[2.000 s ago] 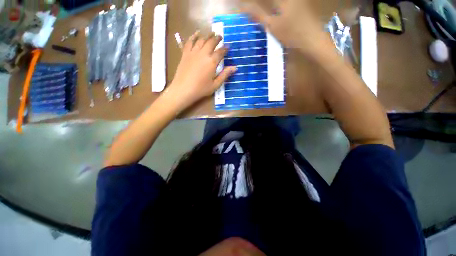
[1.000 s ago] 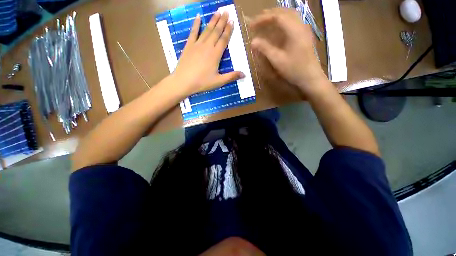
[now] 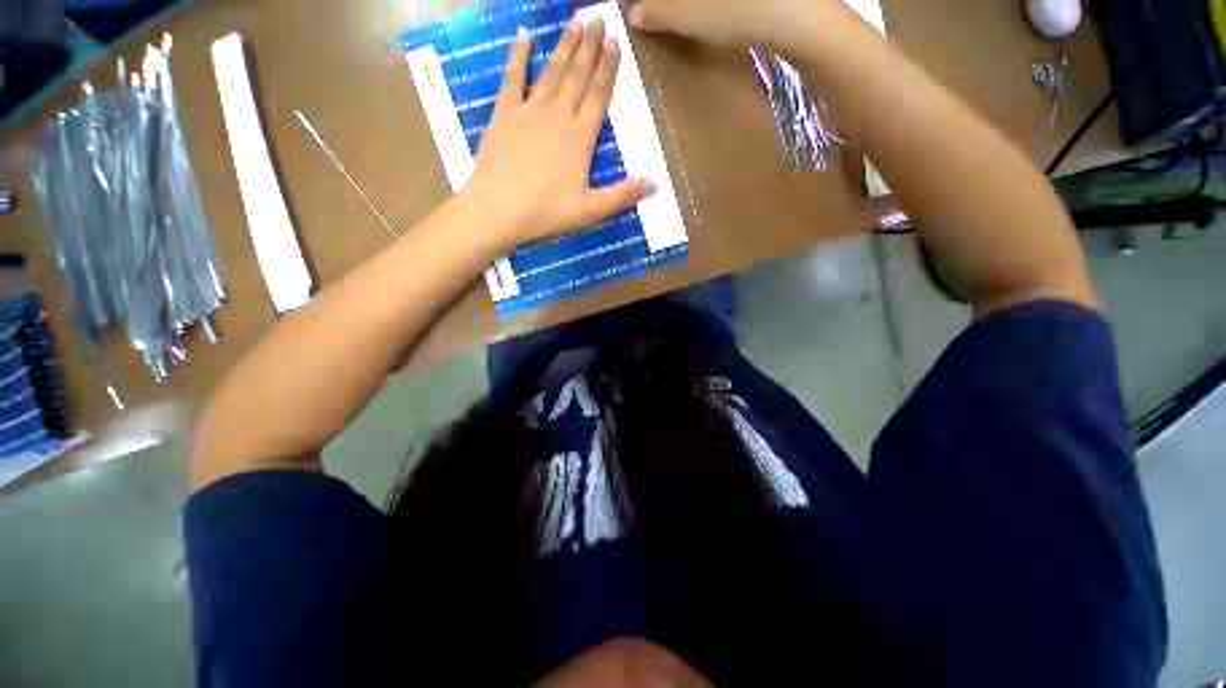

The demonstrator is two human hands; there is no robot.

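Observation:
A group of blue solar cells [image 3: 571,262] with pale lines lies on the brown bench. A white strip [image 3: 655,188] lies along its right edge and another white strip [image 3: 437,108] along its left edge. My left hand [image 3: 545,148] lies flat on the cells with fingers spread, its thumb on the right strip. My right hand [image 3: 672,19] is at the top edge of the picture, by the upper end of the right strip. Its fingers are partly cut off, so its hold cannot be told. A thin ribbon [image 3: 676,155] lies just right of the cells.
A large silver ribbon bundle [image 3: 135,222] and a parked white bar [image 3: 262,175] lie left. A single ribbon [image 3: 347,172] lies beside the bar. A small ribbon pile [image 3: 796,114] lies right, near my right forearm. A dark stack [image 3: 24,383] is at far left, a black pouch [image 3: 1159,67] at far right.
My right hand has moved up to the top of the picture. My left hand stays on the cells. The view has shifted, so the bench items sit slightly differently in the picture.

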